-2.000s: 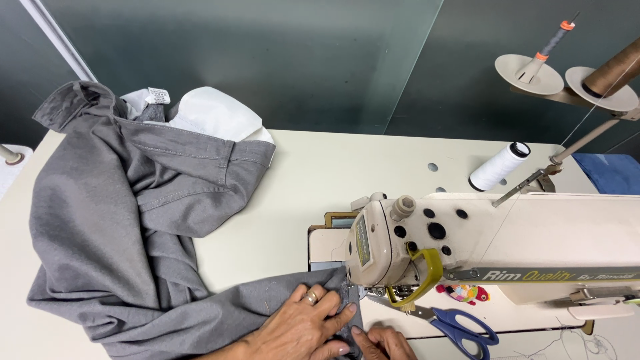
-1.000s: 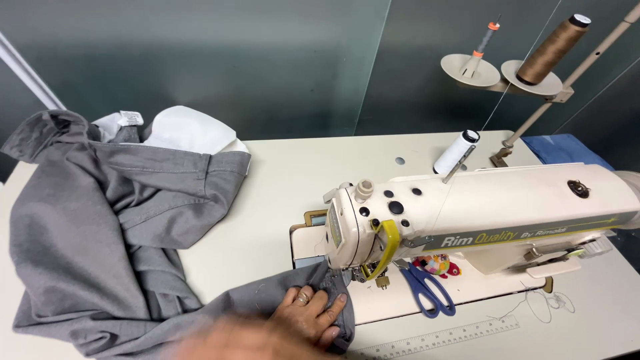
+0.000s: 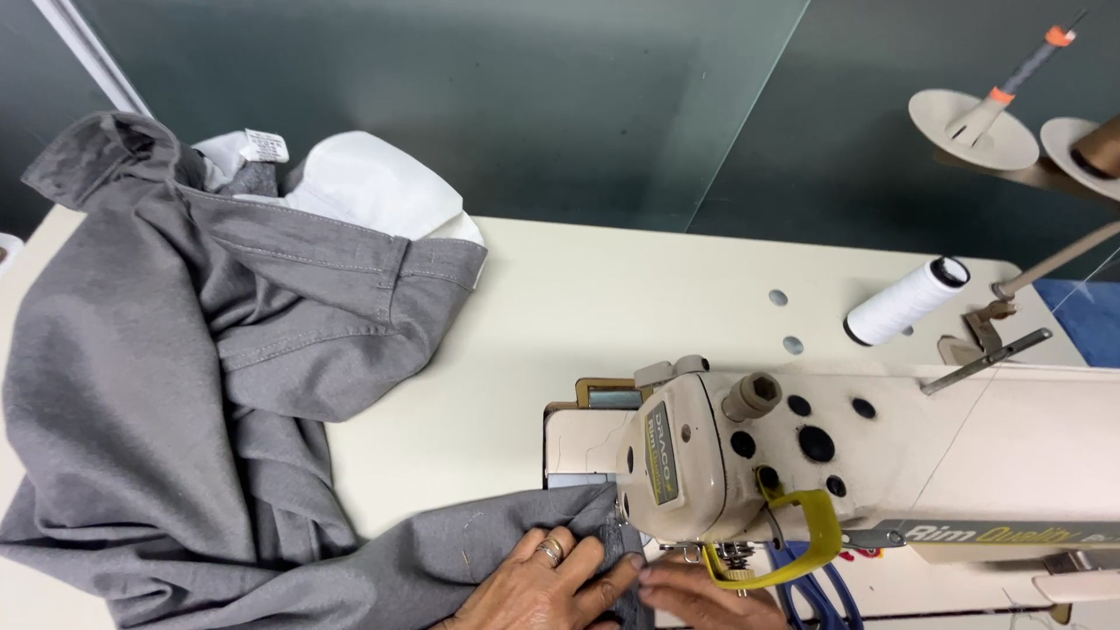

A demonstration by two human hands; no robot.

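Observation:
Grey trousers (image 3: pixel 114 350) lie in a heap on the left of the sewing table, one leg stretching right to the sewing machine head (image 3: pixel 700 464). Flat on the hem end of that leg, beside the needle area, rests my left hand (image 3: pixel 547 582), with a ring on one finger. My right hand (image 3: pixel 709 595) is at the hem's right edge, its fingertips close to those of my left hand and partly behind the yellow guard (image 3: pixel 818 542). Whether it pinches the cloth cannot be told. The needle and presser foot are hidden behind the machine head.
A white thread cone (image 3: pixel 907 301) lies on the table (image 3: pixel 525 289) behind the machine arm. Blue-handled scissors (image 3: pixel 818 591) lie right of my right hand. A thread stand (image 3: pixel 976 131) rises at the back right, before a glass panel (image 3: pixel 437 79).
My right hand, blurred in front of my left hand a second ago, is now at the hem's right edge. The view has shifted. The trousers keep their heaped shape.

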